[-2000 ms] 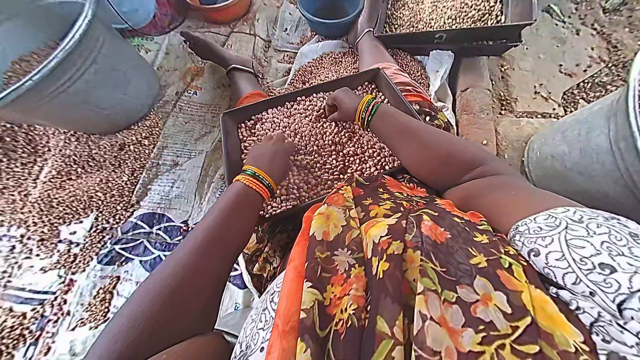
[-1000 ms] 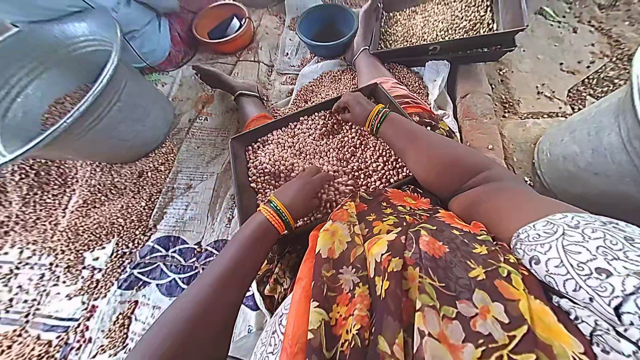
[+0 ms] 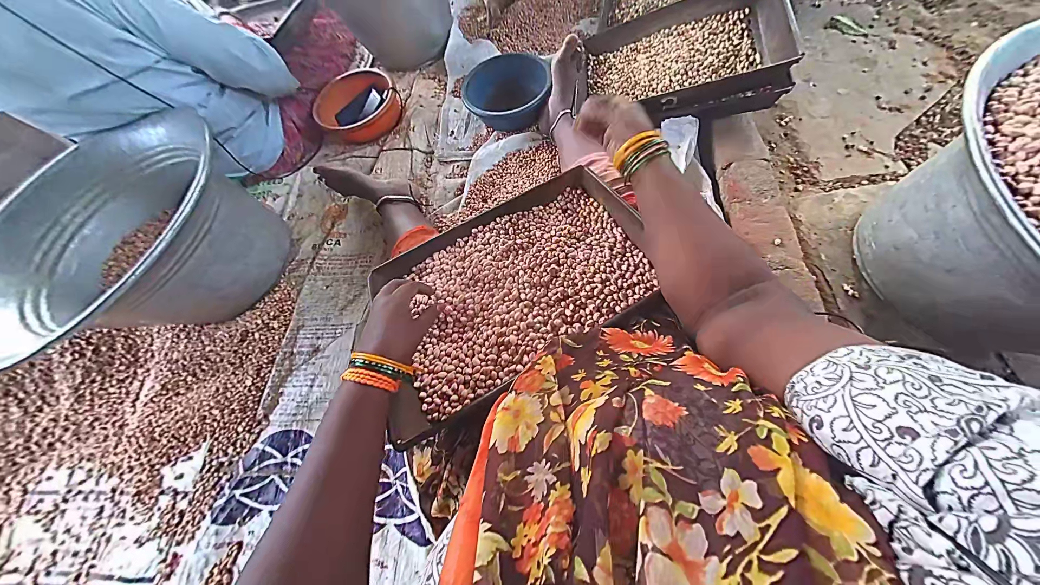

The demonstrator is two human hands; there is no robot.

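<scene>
A rectangular metal tray point(image 3: 500, 205) rests tilted across my lap, filled with reddish-brown nuts or seeds point(image 3: 520, 284). My left hand point(image 3: 398, 319) lies at the tray's left side with its fingers bent over the edge of the pile; whether it holds any is hidden. My right hand point(image 3: 615, 123) is raised beyond the tray's far right corner, above my ankle and beside the front of a second metal tray point(image 3: 768, 49) of paler nuts or seeds. It is blurred, with the fingers curled, and its contents cannot be made out.
A metal bucket point(image 3: 236, 252) leans at the left above a spread of nuts point(image 3: 146, 382). Another full bucket point(image 3: 918, 219) stands at right. Ahead are an orange bowl point(image 3: 329, 101) with a dark object inside, a blue bowl point(image 3: 508, 73) and a person in light blue clothing point(image 3: 162, 57).
My right hand has left the pile in the lap tray and moved forward, past its far right corner. My left hand has moved from the pile's lower middle to the tray's left side.
</scene>
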